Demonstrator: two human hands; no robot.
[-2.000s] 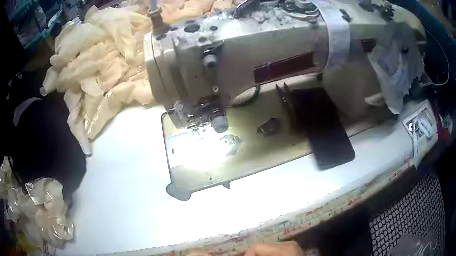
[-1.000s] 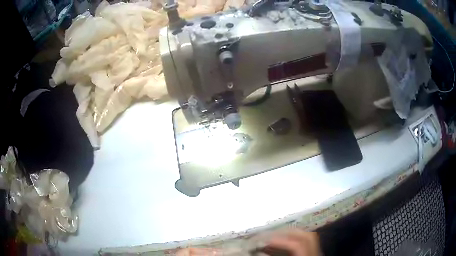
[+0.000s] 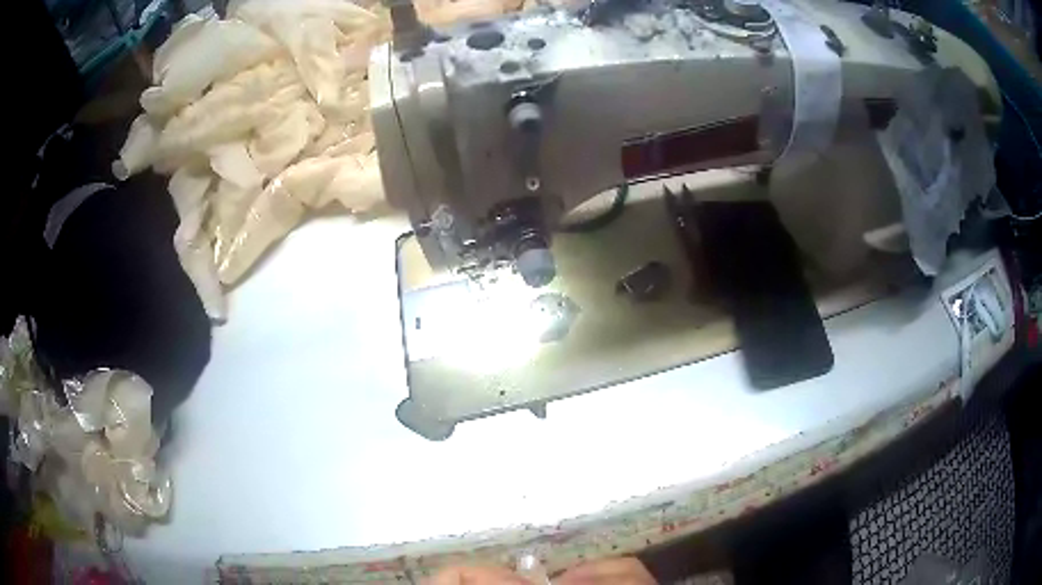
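My left hand (image 3: 471, 576) and my right hand (image 3: 608, 571) show only as slivers at the bottom edge, cut off by the frame. They are close together below the table's front edge. A small pale spot (image 3: 528, 563) shows between them; whether they grip it is unclear. The off-white sewing machine (image 3: 583, 97) stands in front, its needle area (image 3: 491, 320) lit by white glare. No fabric can be made out under the needle through the glare. A heap of cream pieces (image 3: 269, 126) lies behind and left of the machine.
A black rectangle, perhaps a phone (image 3: 766, 297), lies under the arm beside dark prongs (image 3: 682, 223). A small dark metal piece (image 3: 643, 280) lies right of the needle. A smaller cream bunch (image 3: 120, 440) is at the left edge. A patterned seat (image 3: 937, 491) is lower right.
My hands were more visible and blurred at the bottom edge one second ago; now they are lower, nearly out of view, and close together. The camera view has shifted slightly. The machine and heap look unchanged.
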